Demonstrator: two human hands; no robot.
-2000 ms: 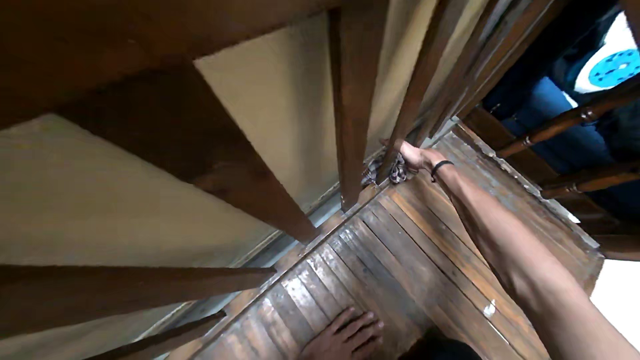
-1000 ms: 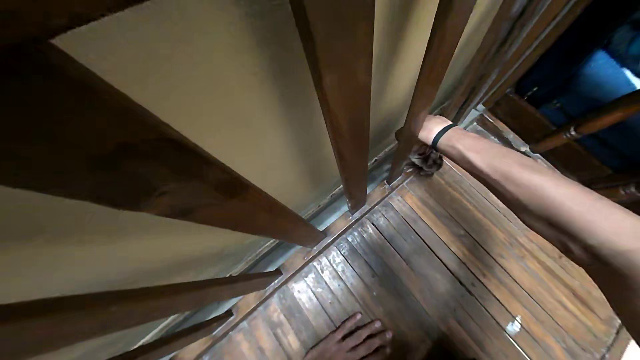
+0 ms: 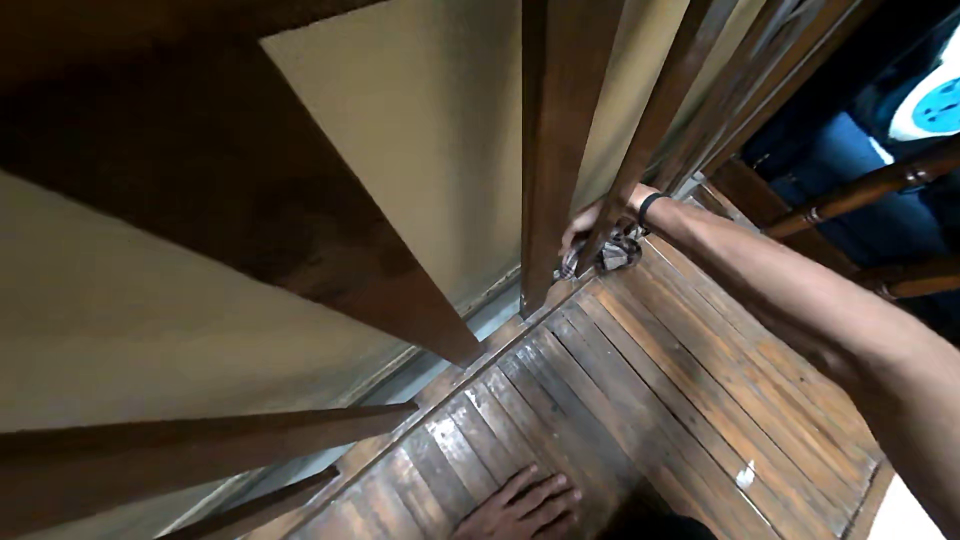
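Observation:
My right hand (image 3: 587,223), with a dark band on its wrist, reaches around the foot of a brown wooden baluster (image 3: 637,161). It is closed on a crumpled checkered cloth (image 3: 619,251), which lies around both sides of the post's base. The slat partly hides the palm, and some fingers show on the wall side. My left hand (image 3: 521,506) rests palm down on the plank floor (image 3: 637,360) at the bottom, fingers apart and holding nothing.
Several more wooden slats (image 3: 559,150) stand along the floor's edge, with a beige wall (image 3: 465,135) behind them and a narrow gap between. At upper right are turned wooden rails (image 3: 862,199) and a blue-and-white round object (image 3: 937,105). A small white scrap (image 3: 745,475) lies on the planks.
My right hand has moved around the baluster, so its fingers now show on the wall side, and more cloth shows at the base. My left hand has stayed on the floor.

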